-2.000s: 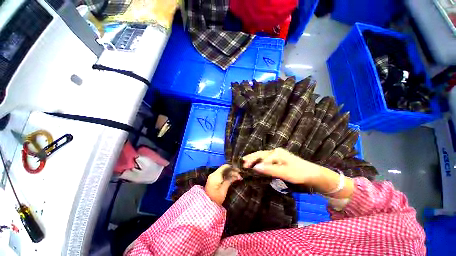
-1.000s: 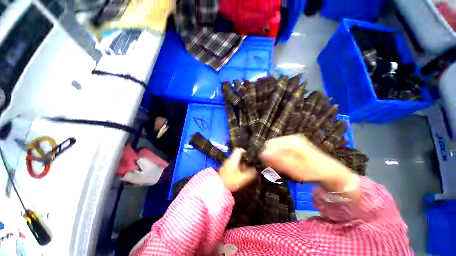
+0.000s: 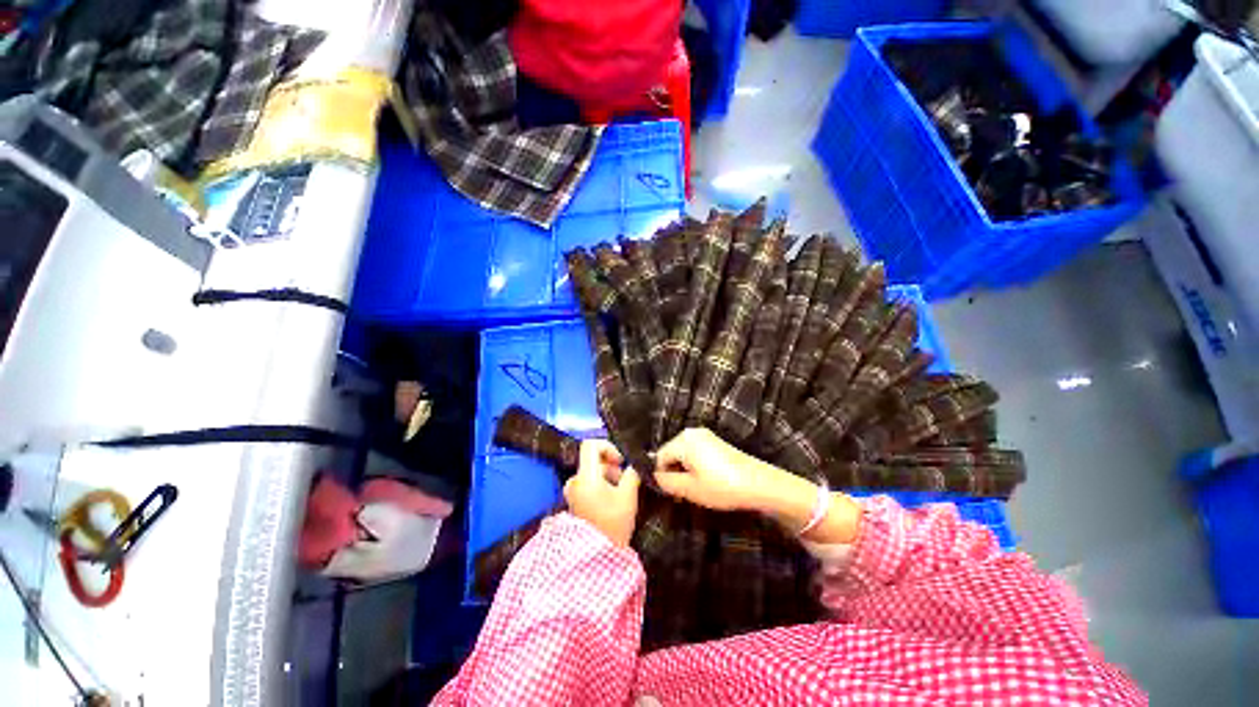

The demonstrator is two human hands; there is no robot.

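Observation:
A bundle of dark brown plaid strips [image 3: 746, 345] with pointed ends fans out over a blue surface in front of me. Its gathered part runs under my hands toward my lap. My left hand [image 3: 603, 490] pinches the strips at the left of the gathered part; one short strip end [image 3: 536, 437] sticks out to its left. My right hand [image 3: 718, 474] holds the edge of the bundle, its fingertips close to those of my left hand. What lies between the fingertips is too small to tell.
At left is the white machine table [image 3: 166, 532] with scissors [image 3: 94, 546] and a screwdriver's thin shaft [image 3: 42, 622]. Black straps [image 3: 228, 434] cross its edge. Loose plaid cloth [image 3: 518, 166] hangs over a blue crate [image 3: 456, 263]. A blue bin [image 3: 898, 180] with dark pieces stands at back right.
The view has shifted, so the scene sits further left. My right hand has come down beside my left hand. The white label seen on the bundle earlier no longer shows.

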